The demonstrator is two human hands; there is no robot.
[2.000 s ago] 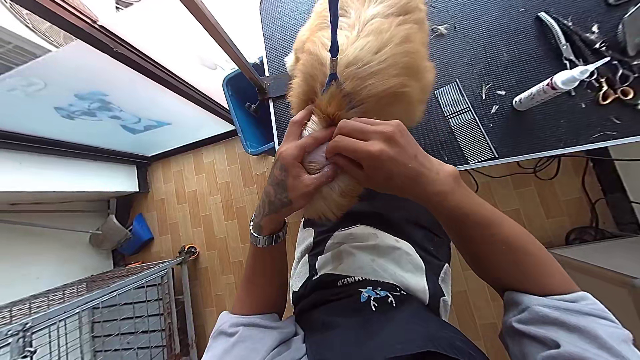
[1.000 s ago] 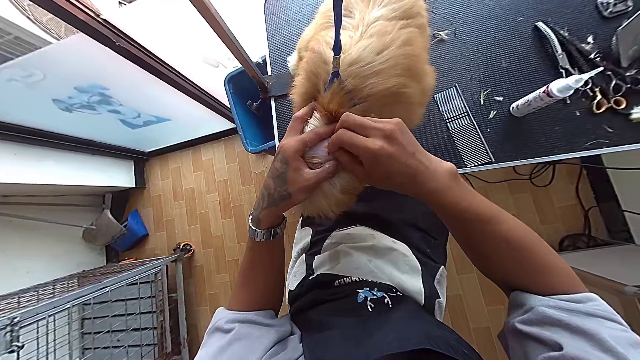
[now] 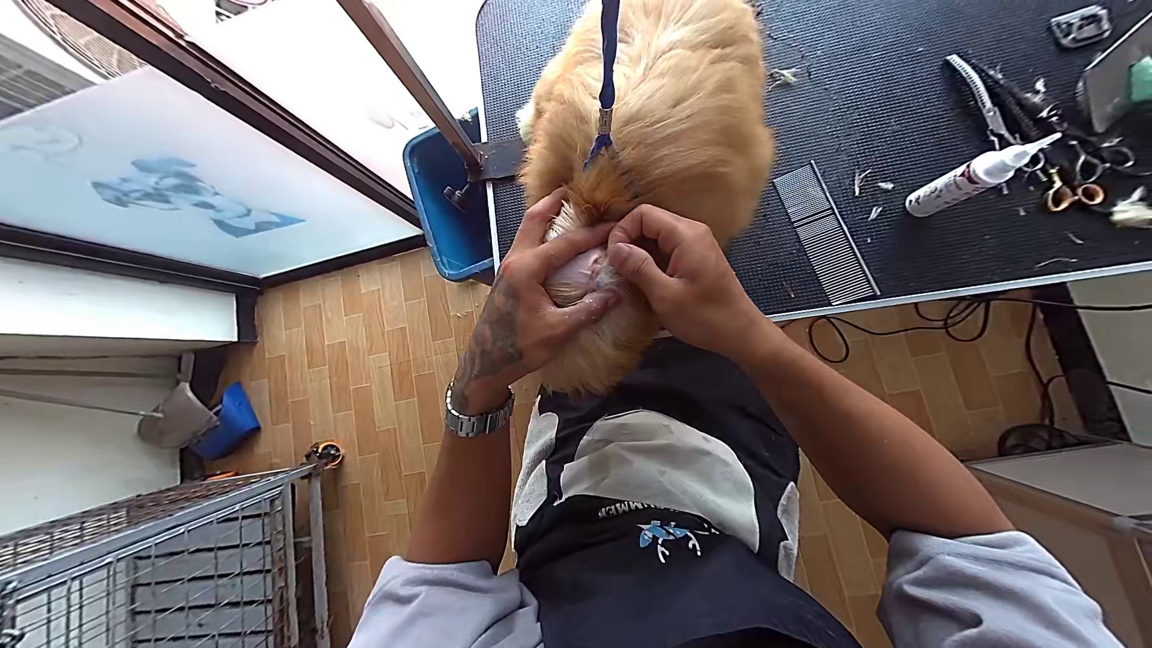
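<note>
A golden-furred dog (image 3: 675, 99) is on the black grooming table, with a blue grooming loop (image 3: 608, 72) at its neck. My left hand (image 3: 540, 288), with a metal watch (image 3: 479, 414) on the wrist, grips the dog's ear and spreads it, so pinkish inner skin (image 3: 580, 268) shows. Thumb and index finger of my right hand (image 3: 679, 274) are pinched together at the right edge of that skin; whether hair is between them cannot be seen. The dog's face is hidden.
On the table (image 3: 864, 117) lie a metal comb (image 3: 826, 234), a white nozzle bottle (image 3: 976, 180), several grooming shears (image 3: 1075, 184) and hair tufts. A blue bin (image 3: 450, 229) stands beside the table's left edge, near a metal post (image 3: 414, 81). A wire cage (image 3: 207, 558) is at lower left.
My right thumb and fingers have shifted slightly at the ear, and more of the pinkish inner skin shows. My left hand keeps its hold.
</note>
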